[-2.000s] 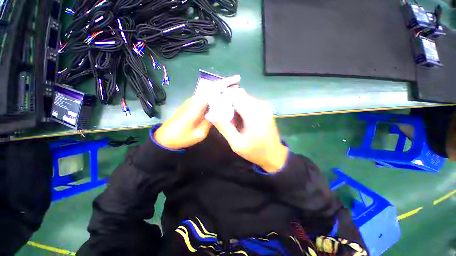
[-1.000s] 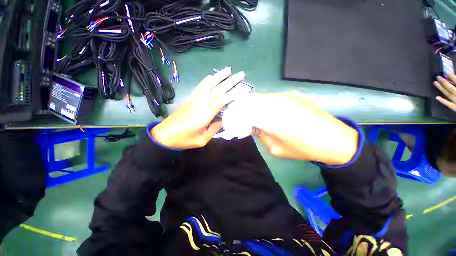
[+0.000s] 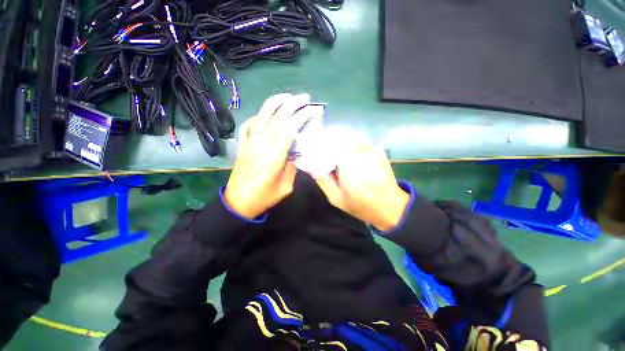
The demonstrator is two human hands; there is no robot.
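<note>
An electronic module (image 3: 312,140) is held at the table's near edge, its face washed out by glare. My left hand (image 3: 264,158) grips it from the left, with the fingers over its far side. My right hand (image 3: 366,182) is close against the module's right side, with the fingers curled. A small dark tip shows just right of the right hand's fingers; what it belongs to is too blurred to tell. Glare hides the right fingertips and whatever they hold.
A heap of black cable bundles (image 3: 154,68) lies left of centre. A labelled module (image 3: 88,136) leans by stacked dark trays (image 3: 41,89) at left. A dark foam mat (image 3: 480,55) lies right, with modules (image 3: 591,31) near its far corner. Blue stools (image 3: 507,206) stand below.
The right forearm has drawn in and down, and its hand is nearer the module. The left hand is more upright. Another person's hand at the far right has gone from view.
</note>
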